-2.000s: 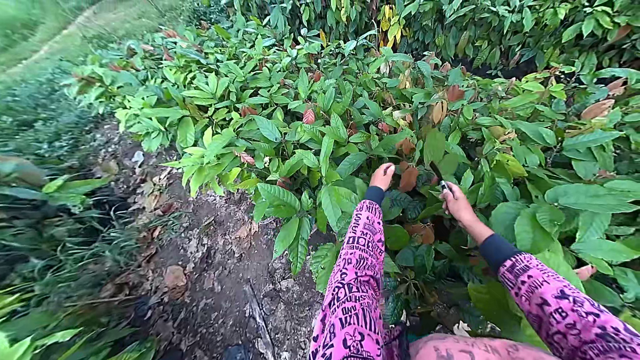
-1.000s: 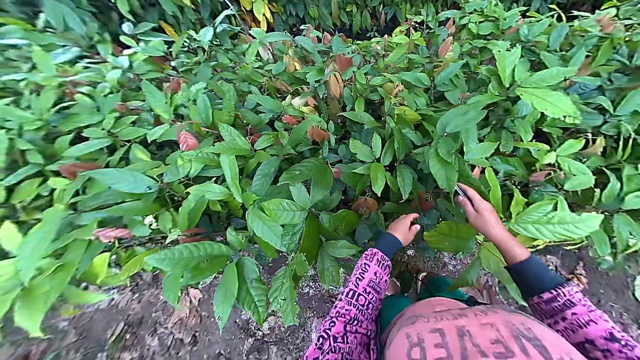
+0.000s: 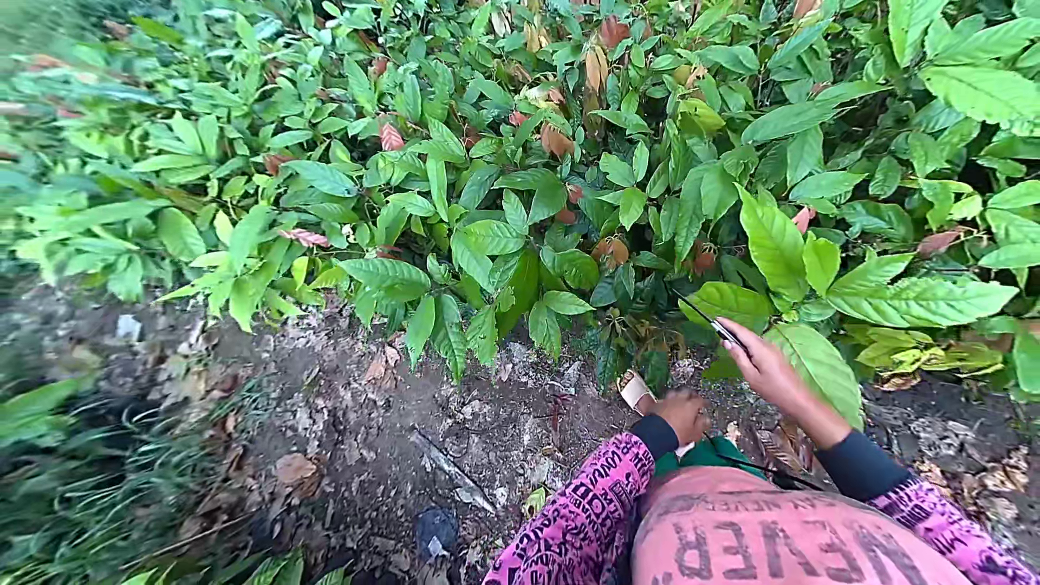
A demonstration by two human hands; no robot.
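Observation:
My right hand [image 3: 760, 361] is closed around a thin dark tool with a narrow pointed end [image 3: 700, 313], perhaps a knife; its kind is not certain. It is held beside the broad green leaves of a seedling [image 3: 812, 276]. My left hand [image 3: 685, 413] is low in front of my body, near the green cloth at my waist [image 3: 719, 455]; its fingers are blurred, and whether they hold anything does not show. A thin dark cord or strip [image 3: 780, 473] runs across the pink shirt's lower edge.
Dense leafy seedlings [image 3: 487, 236] with green and reddish leaves spread ahead and to both sides. Bare soil with dry leaves [image 3: 366, 422] lies at the left, with a pale stick-like piece [image 3: 455, 471] and a dark plastic-like scrap [image 3: 436, 532]. Grass [image 3: 122, 479] borders it.
My left hand has come back from the plants' edge to the front of my body. My right hand still grips the thin tool. The view has shifted.

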